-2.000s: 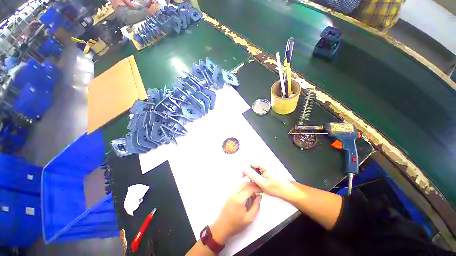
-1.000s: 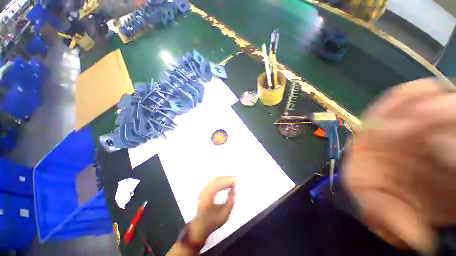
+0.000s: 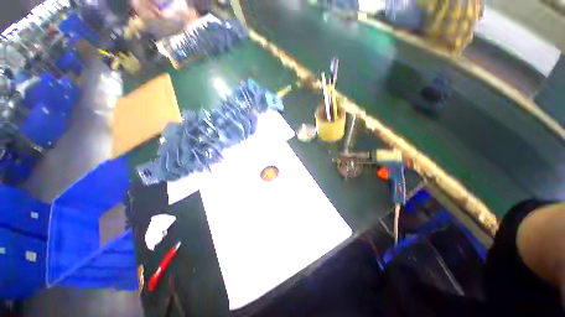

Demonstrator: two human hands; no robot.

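Neither of my hands shows. Only a bare forearm and dark sleeve show at the right edge, with the hand cut off by the frame. The white paper sheet lies in front of me with a small round tin of golden-brown contents on it. Many blue-grey cover plates are piled at the paper's far end. The soldering gun rests with its tip over the dark round stand, right of the paper. The picture is blurred.
A brush pot and a small round lid stand beyond the paper. A white tissue, a red utility knife and dark-handled pliers lie left. A cardboard sheet and blue crate are farther left. A dark unit is on the conveyor.
Both hands were over the paper two seconds ago. The left hand has left the view. The right hand rose close to the camera, then went out at the right edge.
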